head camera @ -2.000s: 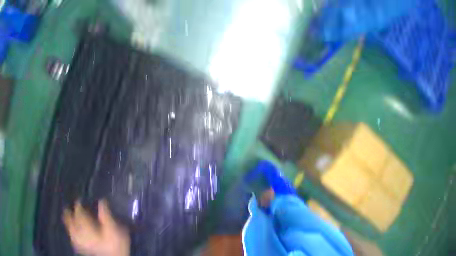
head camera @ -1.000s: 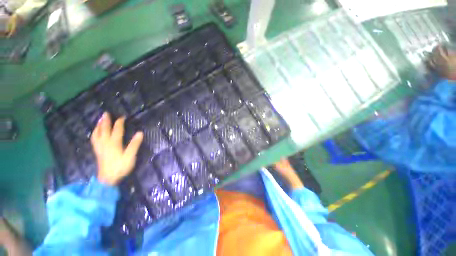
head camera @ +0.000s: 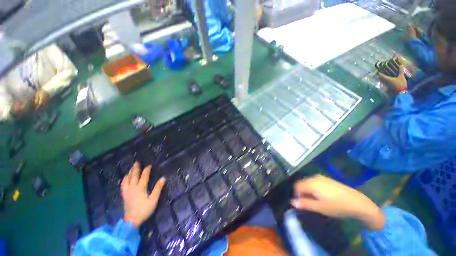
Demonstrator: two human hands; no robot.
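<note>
A large shiny black blister tray (head camera: 200, 165) with rows of rectangular pockets lies in front of me on the green bench. My left hand (head camera: 141, 194) rests on the tray's left part, fingers spread, holding nothing. My right hand (head camera: 325, 197) is beyond the tray's right front edge, blurred, with its fingers curled. I cannot tell whether anything is in its fingertips. A clear blister tray (head camera: 305, 112) adjoins the black tray on the right.
Small dark units (head camera: 142, 123) lie singly on the green bench. A grey post (head camera: 242, 50) stands behind the trays. A cardboard box (head camera: 126, 72) with orange-red contents is at the far side. A co-worker (head camera: 415, 125) in blue at the right holds dark units. A white sheet (head camera: 325, 32) lies beyond.
The view has steadied and tilted up, showing more of the far bench. My left hand remains on the black tray. My right hand has come up from beside my smock to the tray's right edge.
</note>
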